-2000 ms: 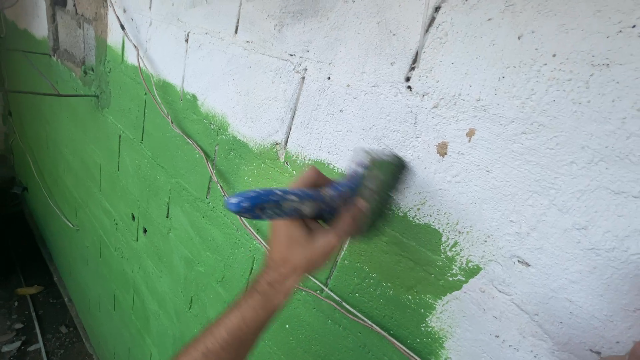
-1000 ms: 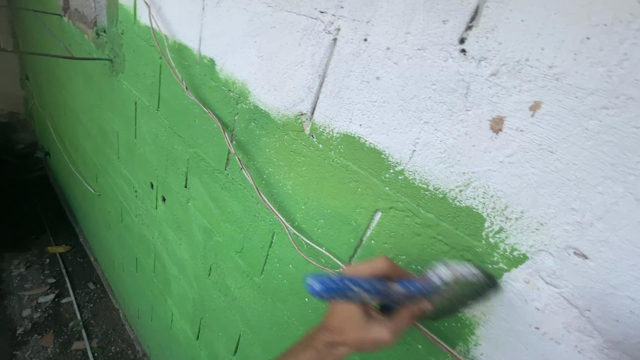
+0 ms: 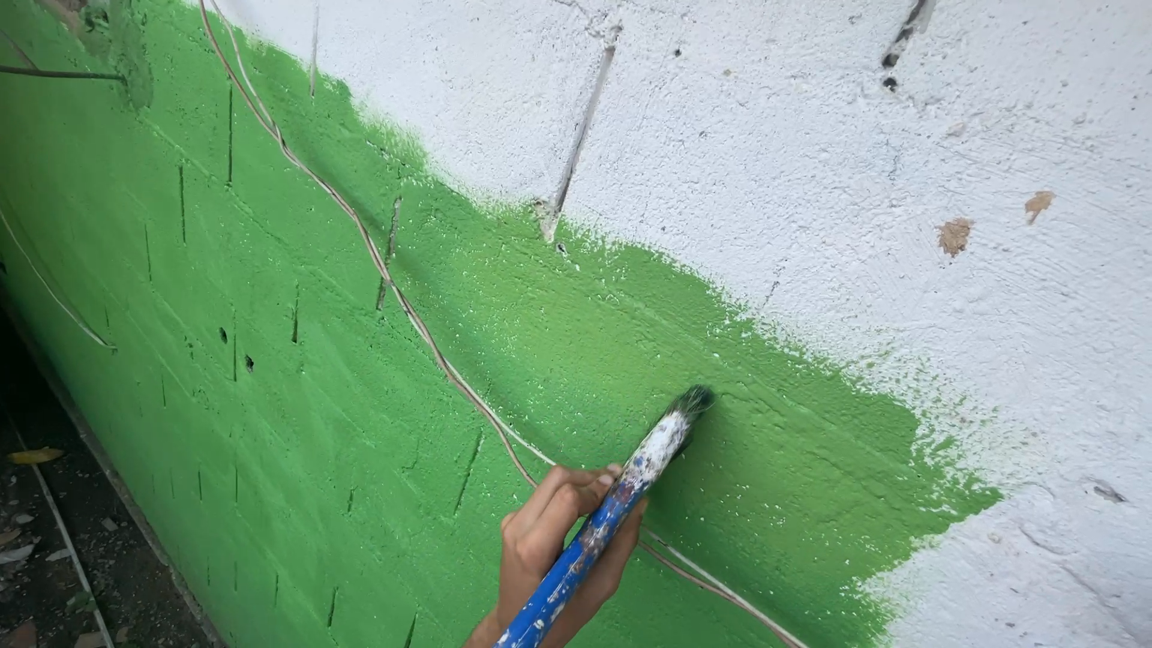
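My left hand (image 3: 562,540) comes in from the bottom edge, left of centre, closed around the handle of a paintbrush (image 3: 594,535). The blue handle slants down to the left and is spattered with pale paint. A whitish, paint-crusted band leads to dark bristles (image 3: 697,400), seen edge-on against the green-painted part of the wall (image 3: 576,360). White block wall (image 3: 765,162) lies above and to the right, meeting the green along a ragged edge. My right hand is out of view.
Thin twisted wires (image 3: 360,229) hang diagonally over the wall and pass behind my hand. A dark cable (image 3: 63,74) enters at upper left. Debris, a yellow leaf (image 3: 36,456) and a thin pale line (image 3: 67,540) lie on the ground at lower left.
The brush has turned from nearly level, bristles to the right, to a steep slant with bristles up. My hand has moved back left from the green patch's right part. The view has shifted.
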